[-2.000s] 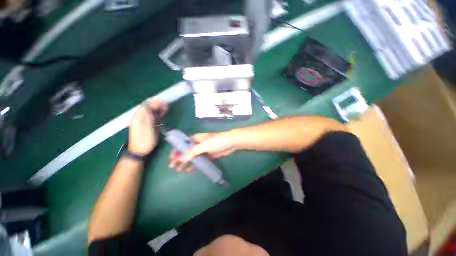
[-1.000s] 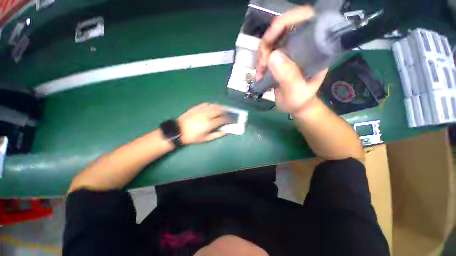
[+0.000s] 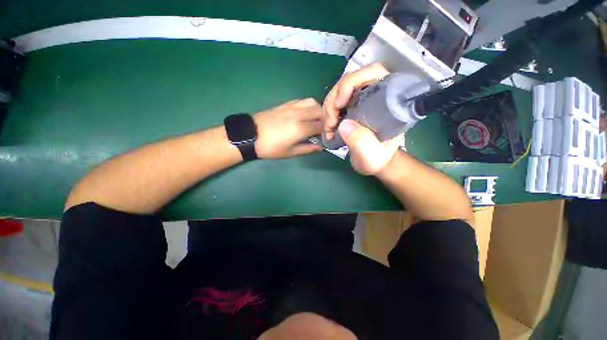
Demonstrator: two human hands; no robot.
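My right hand (image 3: 365, 136) is closed around the grey electric screwdriver (image 3: 379, 106), its black cable running up to the right. The driver's tip is hidden behind the hand. My left hand (image 3: 290, 129) lies on the green bench, its fingers on a white housing (image 3: 338, 150) under the driver. Only small parts of the housing show between the hands; its board and any screw are hidden.
The screw feeder (image 3: 416, 46) stands just behind the driver. A cooling fan (image 3: 480, 133) lies to the right, with stacked white housings (image 3: 566, 139) beyond it. A single housing (image 3: 480, 190) lies at the bench edge above a cardboard box (image 3: 526, 246).
My right hand has brought the screwdriver down and left from the feeder, over the housing. My left hand has moved slightly right and up. The two hands now meet.
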